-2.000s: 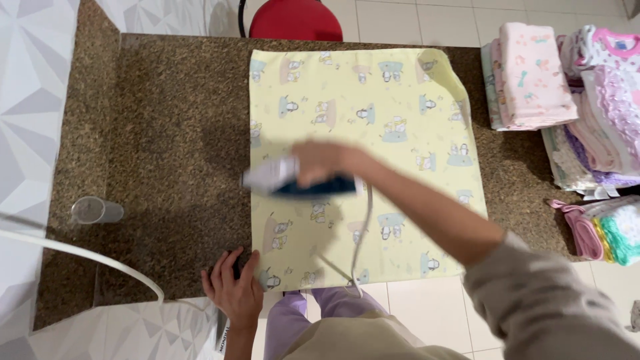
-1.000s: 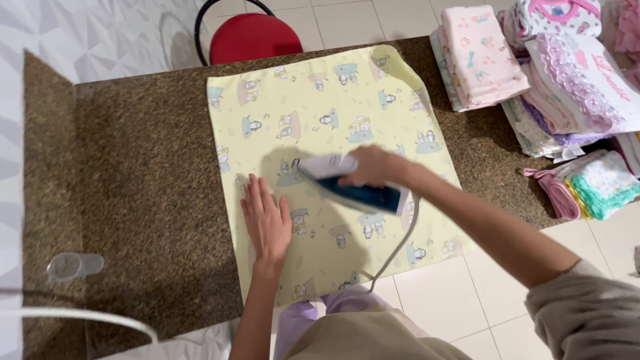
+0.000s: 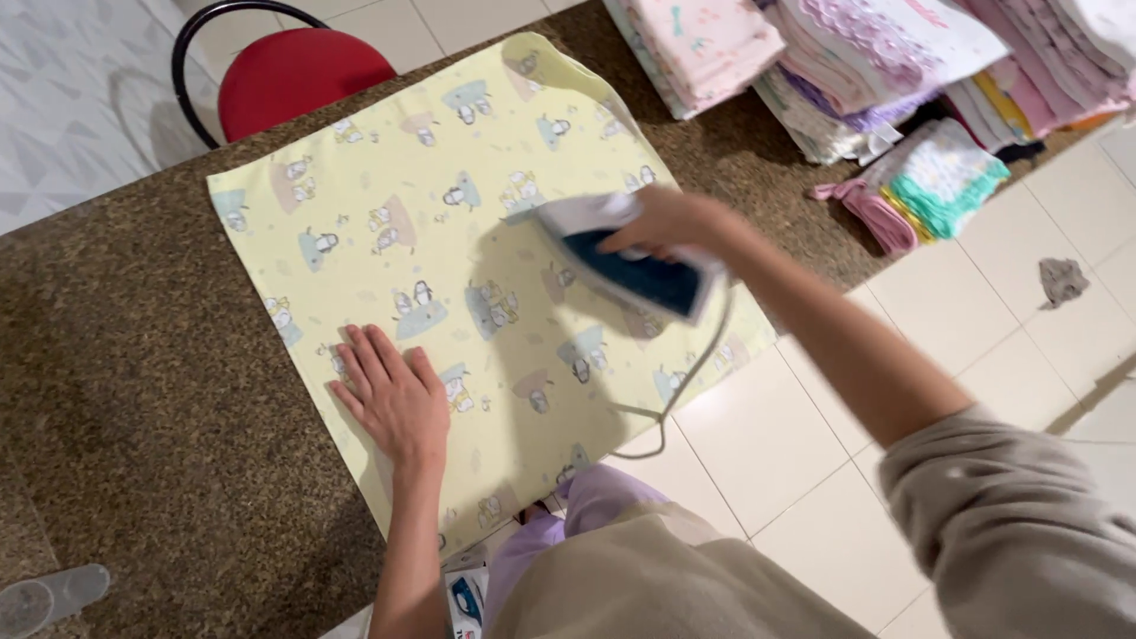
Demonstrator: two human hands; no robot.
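A yellow cloth (image 3: 355,275) printed with penguins and other figures lies spread over a brown speckled countertop, its near edge reaching past the counter's edge. My right hand (image 3: 670,222) grips the handle of a white and blue clothes iron (image 3: 626,257) over the right part of the cloth; blur hides whether its soleplate touches. The iron's cord hangs down across the cloth's near right side. My left hand (image 3: 395,395) rests palm down on the cloth near its left edge, fingers apart, holding nothing.
Folded baby clothes and cloths (image 3: 852,53) are stacked at the back right, with small trimmed cloths (image 3: 945,177) beside them. A clear plastic cup (image 3: 53,599) lies at the lower left. A red stool (image 3: 297,75) stands beyond the counter.
My left hand has come from the cloth's near left corner onto the cloth. My right hand has moved the iron from the left part of the cloth to the right part.
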